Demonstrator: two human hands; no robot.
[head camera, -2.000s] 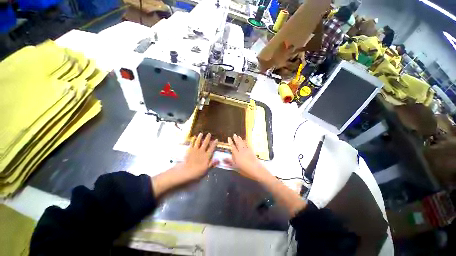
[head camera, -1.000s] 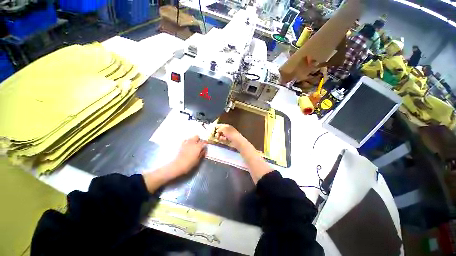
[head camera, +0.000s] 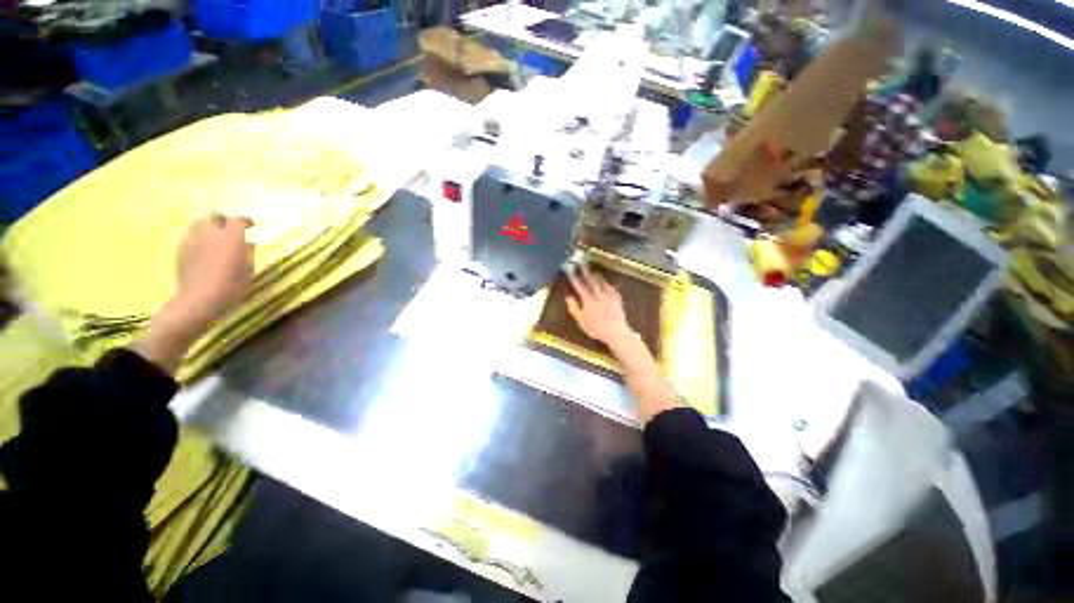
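The clamp frame (head camera: 693, 353) with yellow edges lies beside the sewing head (head camera: 519, 231), with a brown fabric piece (head camera: 640, 309) inside it. My right hand (head camera: 598, 309) is over the frame's left part, close to the sewing head, fingers a little spread, holding nothing that I can see. My left hand (head camera: 216, 262) is over the thick stack of yellow panels (head camera: 130, 200) at the left, its fingers bent. Blur hides whether it grips a panel. A white sheet (head camera: 453, 309) lies below the sewing head.
A tilted control screen (head camera: 915, 283) stands at the right. A white covering sheet (head camera: 877, 483) with a brown piece (head camera: 913, 560) is at the lower right. Yellow thread cones (head camera: 771, 259) are behind the frame. Blue bins (head camera: 130, 53) and a person in a checked shirt (head camera: 886, 132) are farther back.
My left hand has left the frame's front edge and moved left to the yellow stack. My right hand has shifted over the brown piece. The view has shifted left.
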